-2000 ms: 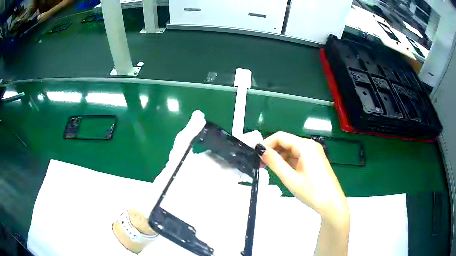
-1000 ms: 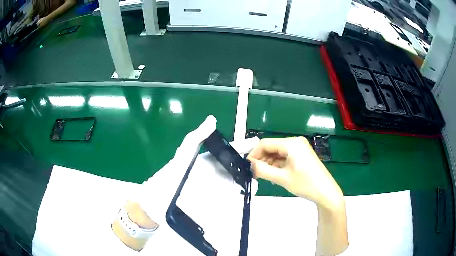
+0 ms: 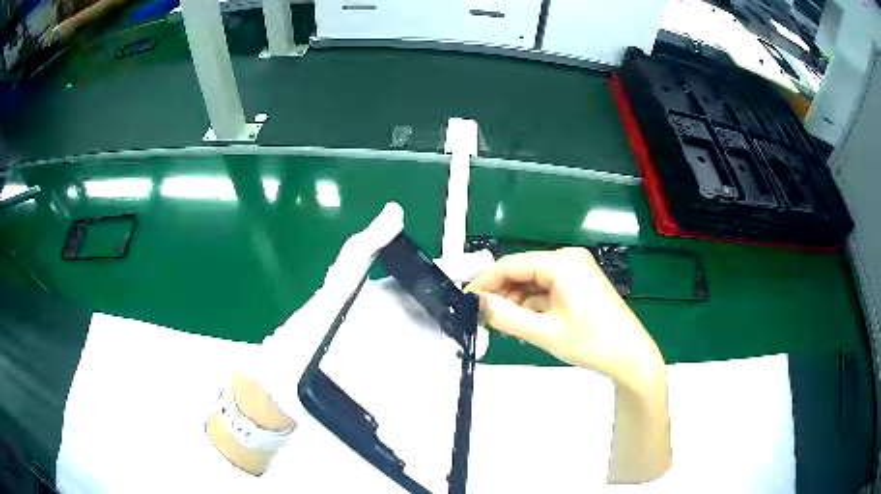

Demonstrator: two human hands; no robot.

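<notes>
A black phone middle frame (image 3: 338, 415) is held tilted above the white work sheet (image 3: 145, 405); its lower end is cut off by the picture's bottom edge. My left hand (image 3: 333, 289), in a white glove with a pale wrist band (image 3: 249, 425), grips its solid plate end from the left and behind. My bare right hand (image 3: 555, 304) has its thumb and fingertips pinched at the plate's right corner. Whether a small part is between those fingertips cannot be told.
Phone frames lie on the green belt at left (image 3: 99, 237) and at right (image 3: 662, 273), with another partly behind my right hand. A white guide bar (image 3: 457, 193) crosses the belt. Black blister trays (image 3: 734, 145) sit over a red tray (image 3: 642, 154) at right. A person's arm (image 3: 87, 19) shows far left.
The held frame has turned to show its plate more edge-on, and my right fingertips have moved left with its corner. The loose frame at left on the belt has moved further left.
</notes>
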